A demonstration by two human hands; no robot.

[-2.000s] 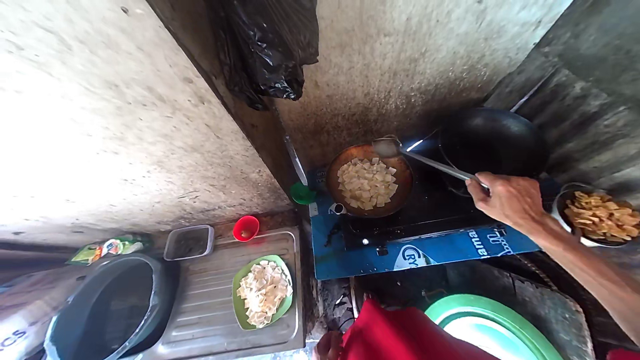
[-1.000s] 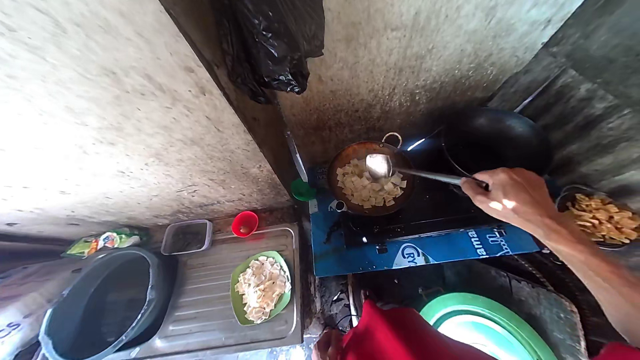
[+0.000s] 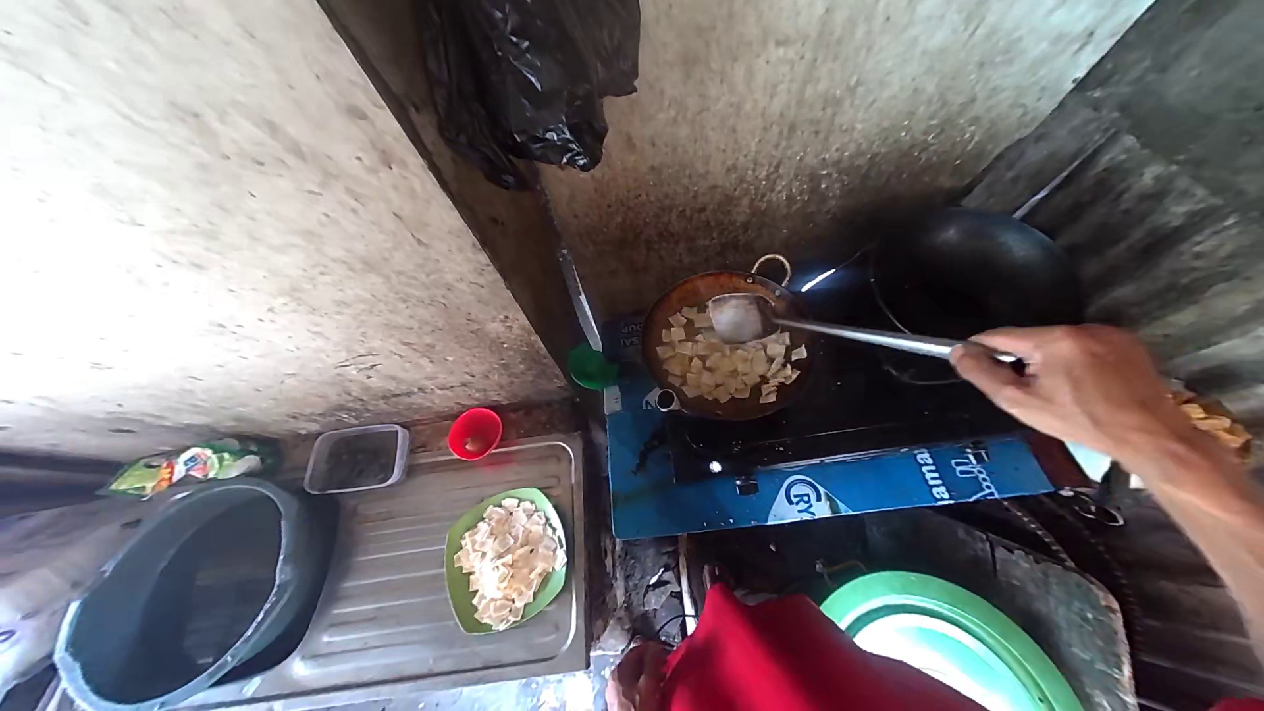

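My right hand grips the handle of a metal spatula, whose blade is over the upper part of a brown wok. Many small pale square pieces lie in the wok, which stands on the left side of a stove. Low in the view, my left hand shows only in part beside the red clothing; whether it holds anything is hidden. On the metal drainboard, a green plate bears a heap of whitish square pieces.
A large dark wok is at the stove's right. Browned chips show partly behind my right arm. A grey basin, a clear plastic container and a red cup are at left. A black plastic bag hangs above; a green basin is below.
The spatula blade has moved from above the wok's right edge to over the pieces, then toward the wok's upper part. My right hand still grips it.
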